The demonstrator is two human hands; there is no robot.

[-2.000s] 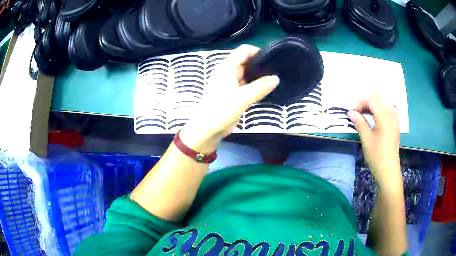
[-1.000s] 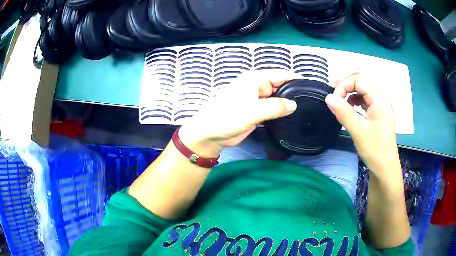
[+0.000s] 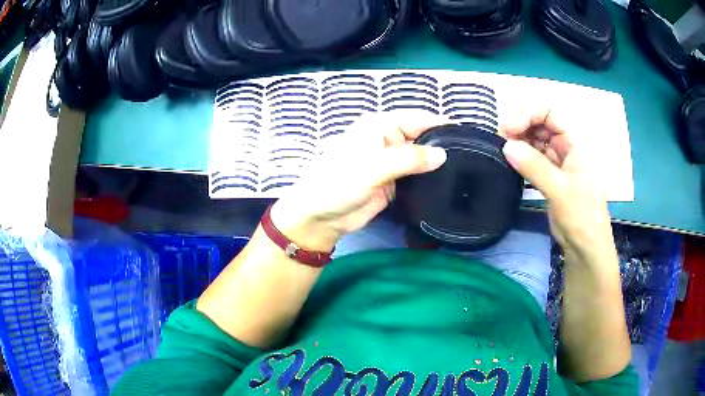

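A black rounded moulded shell (image 3: 464, 197) is held over my lap at the bench edge, its flat face up, with light arc lines near its top and bottom rims. My left hand (image 3: 363, 170) grips its upper left side, thumb on the face. My right hand (image 3: 553, 162) pinches at its upper right rim with thumb and fingers; whether a strip is between them cannot be told. The white sticker sheet (image 3: 568, 100) lies behind, with columns of black curved strips (image 3: 291, 116) on its left and middle and a blank right part.
Overlapping black shells (image 3: 317, 23) line the back of the green bench (image 3: 147, 143), with stacks (image 3: 576, 31) at back right. A cardboard box (image 3: 66, 170) stands at left. Blue crates (image 3: 116, 286) with clear plastic are below left; dark bagged parts (image 3: 638, 286) are below right.
Since two seconds ago the shell has moved down and right off the sheet, over my lap. My right hand has left the sheet's strips and come to the shell's rim.
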